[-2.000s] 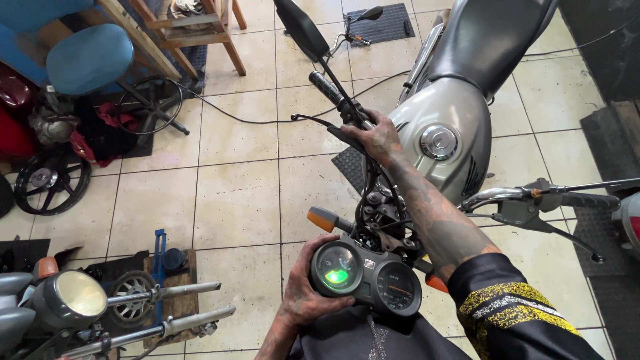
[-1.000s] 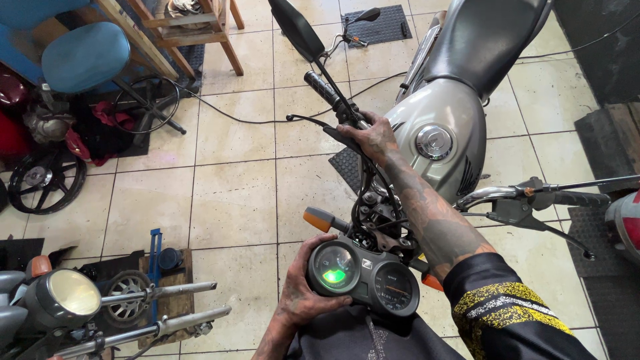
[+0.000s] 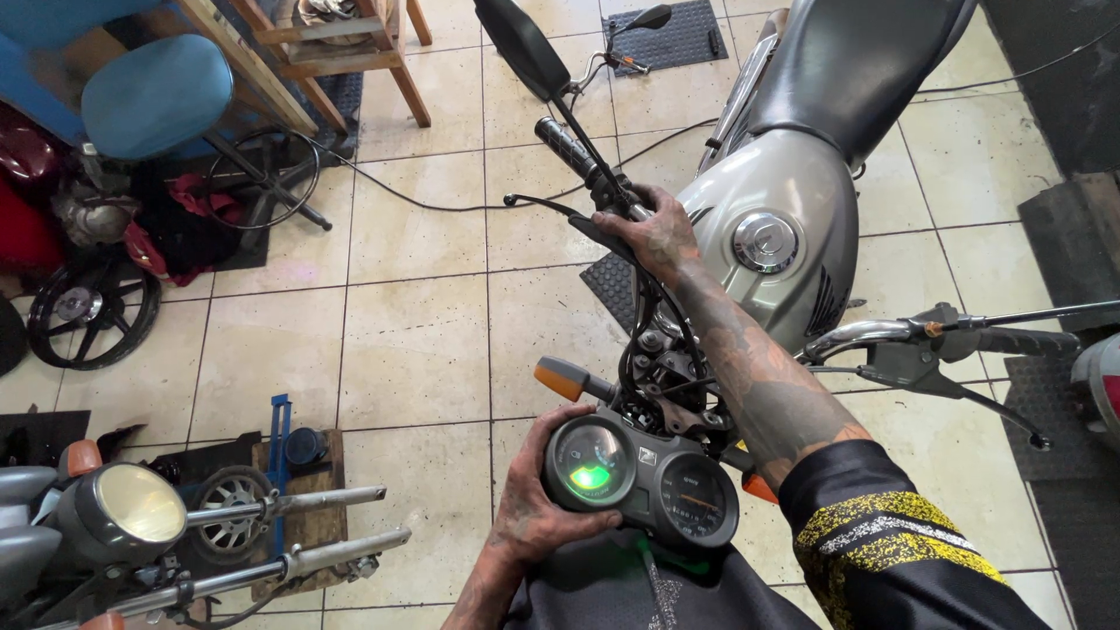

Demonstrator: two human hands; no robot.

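A motorcycle instrument cluster (image 3: 643, 481) with two round dials, the left one lit green, lies against my clothing. My left hand (image 3: 547, 499) grips its left dial housing, thumb below and fingers above. My right hand (image 3: 652, 229) is wrapped round the handlebar beside the black rubber grip (image 3: 567, 147), by the lever (image 3: 547, 206) and mirror (image 3: 525, 48). Cables run down from there to the fork top (image 3: 669, 367). The silver fuel tank (image 3: 779, 227) with its chrome cap is right of my right hand. An orange turn signal (image 3: 562, 378) sticks out above the cluster.
Another motorcycle's headlight (image 3: 140, 503) and fork tubes (image 3: 337, 499) are at lower left. A blue stool (image 3: 159, 96), a wooden chair (image 3: 350, 63) and a loose wheel (image 3: 92, 315) stand farther left. A black cable (image 3: 420, 206) crosses the tiled floor. The other handlebar (image 3: 919, 332) extends right.
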